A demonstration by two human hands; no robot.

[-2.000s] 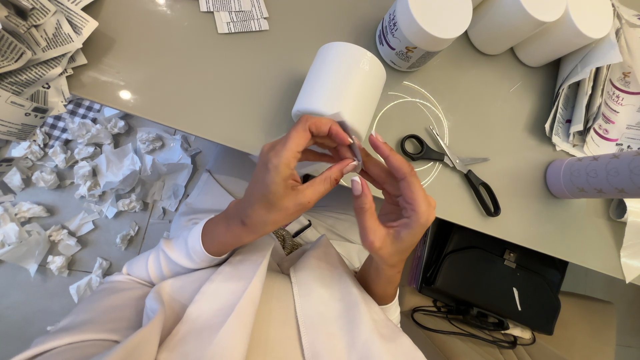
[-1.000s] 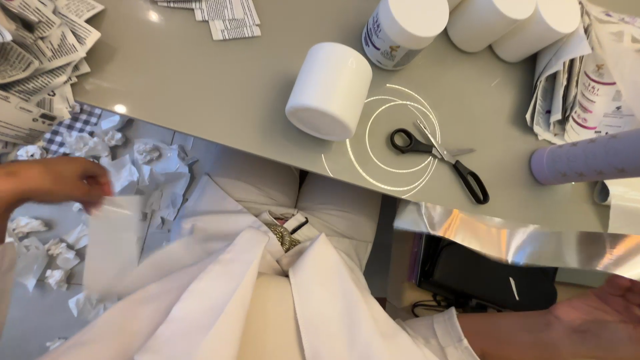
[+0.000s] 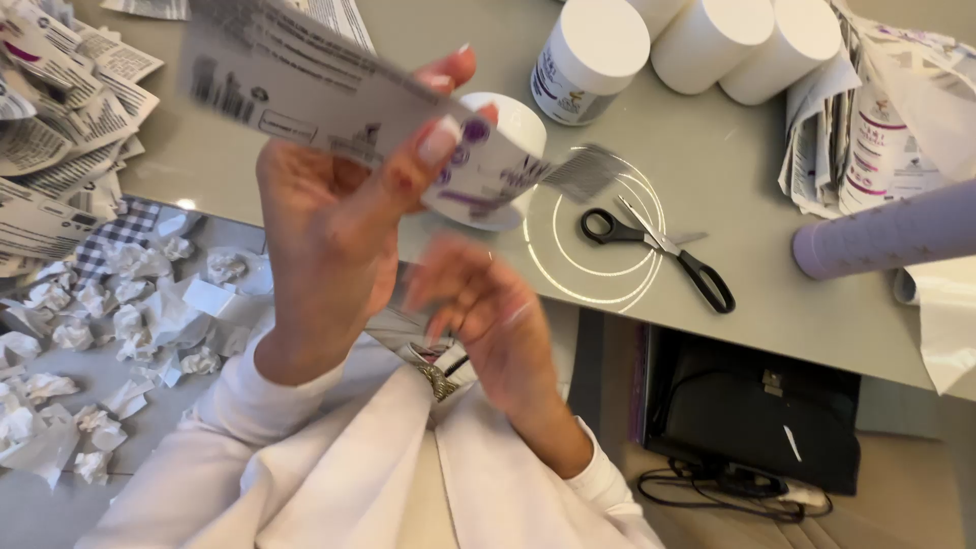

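Note:
My left hand [image 3: 343, 221] holds up a long printed label [image 3: 297, 84], pinched between thumb and fingers; its right part curls away toward the table. Just below it, my right hand [image 3: 496, 328] is blurred, its fingers loosely spread with nothing seen in them. Behind the label and my left fingertips stands a plain white plastic jar [image 3: 515, 118], partly hidden. A labelled white jar [image 3: 591, 57] stands beyond it. To the right, black-handled scissors [image 3: 656, 244] lie with blades apart over thin, shiny curled strips [image 3: 587, 272].
Cut printed labels [image 3: 69, 114] pile up at the left edge, above crumpled white paper [image 3: 137, 305] on the floor. More white jars [image 3: 713, 46] stand at the back. A lilac cylinder [image 3: 884, 236] and label sheets [image 3: 877, 160] are at right. A black bag [image 3: 747, 404] sits below the table edge.
One second ago my hands were far apart at the two sides, with white paper by my left hand and a shiny sheet at right. Now they are close together and my left hand holds the printed label.

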